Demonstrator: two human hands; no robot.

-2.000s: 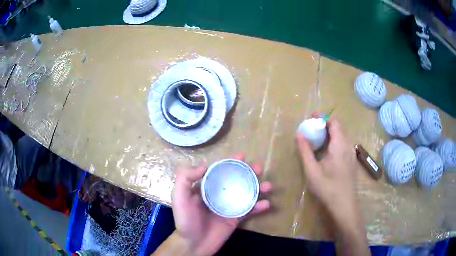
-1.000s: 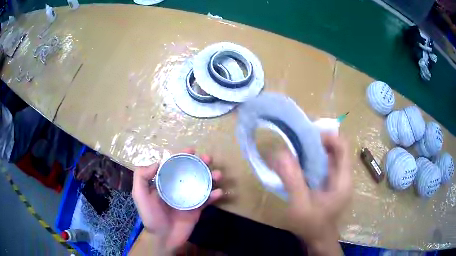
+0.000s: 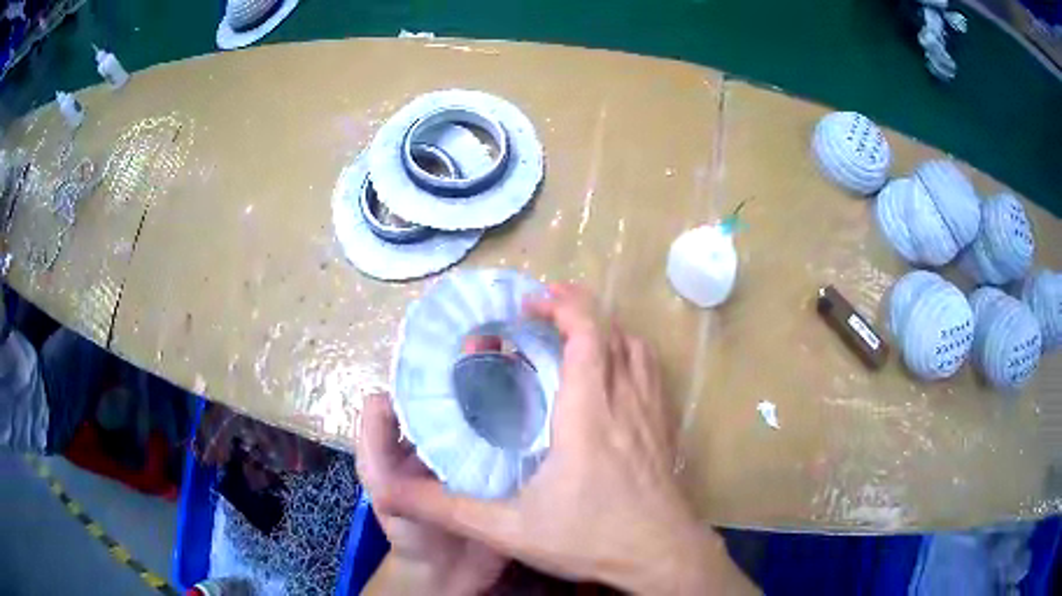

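Observation:
My right hand point(image 3: 606, 442) grips a pleated pale hat brim point(image 3: 437, 408) by its right side. My left hand point(image 3: 413, 495) is below it, mostly hidden by the brim and my right hand. The smooth inside of a hat crown point(image 3: 503, 396) shows through the brim's open centre. How far brim and crown touch is hidden. Two more brims point(image 3: 510, 200) overlap on the bench, grey collars up. The white glue bottle point(image 3: 703, 268) stands or lies right of them, its green nozzle pointing up and right.
Several ridged crowns point(image 3: 932, 326) lie at the right beside a brown bar point(image 3: 851, 328). A white scrap point(image 3: 769, 413) is nearby. Two small bottles point(image 3: 111, 68) are at the far left. An assembled hat point(image 3: 250, 14) is on the green belt point(image 3: 652, 35). A blue crate point(image 3: 363, 541) is below the bench.
My right hand set down the glue bottle and brought a brim from the right over the crown in my left hand. The two other brims were shifted apart earlier. The view has also moved.

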